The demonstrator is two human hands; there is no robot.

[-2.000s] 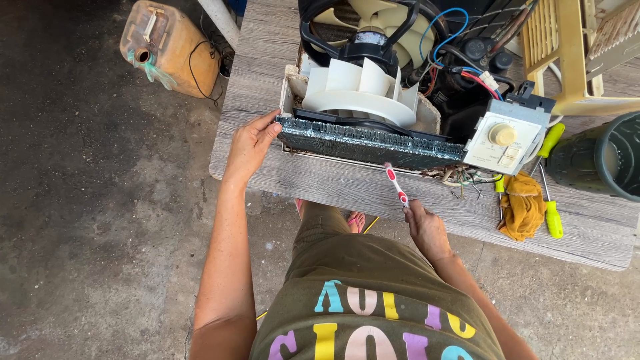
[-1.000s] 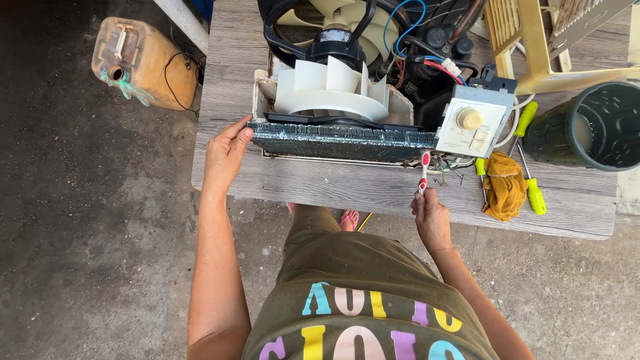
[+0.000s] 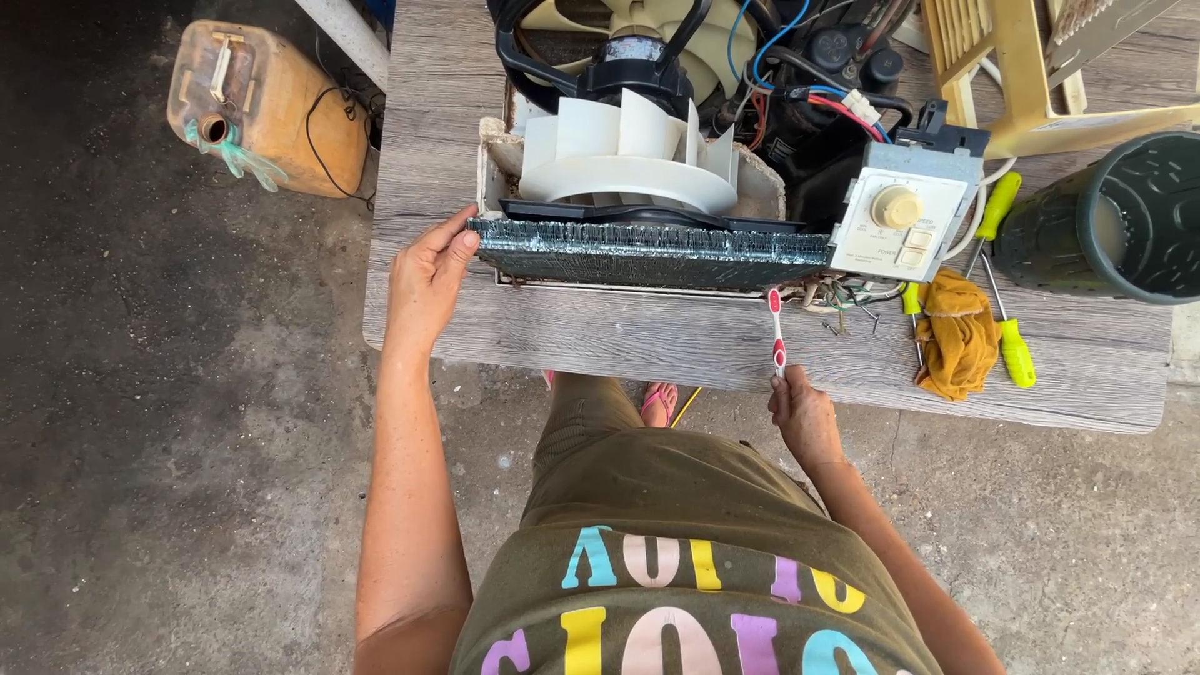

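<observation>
My left hand [image 3: 433, 277] grips the left end of the dark finned coil [image 3: 647, 255] of an opened air conditioner, thumb and fingers at its top corner. In my right hand [image 3: 804, 412] is a red and white toothbrush [image 3: 777, 328], its head just below the coil's lower right edge; whether they touch I cannot tell. Behind the coil stands a white blower wheel [image 3: 628, 173], with a cream fan blade [image 3: 698, 47] and black motor [image 3: 637, 70] farther back. A control panel with a knob [image 3: 897, 207] sits at the coil's right end.
Right of the unit lie an orange cloth [image 3: 958, 337], yellow-green screwdrivers [image 3: 1016, 354] and a dark green bucket [image 3: 1059, 220]. A cream plastic grille frame [image 3: 1022, 122] stands behind them. Loose screws [image 3: 867, 317] lie near the table's front edge. A dirty plastic jerrycan [image 3: 300, 117] is on the floor at left.
The toothbrush in my right hand has moved right along the coil's lower edge since the earliest frame, and slightly down from the coil's right end since the second. My left hand keeps its hold.
</observation>
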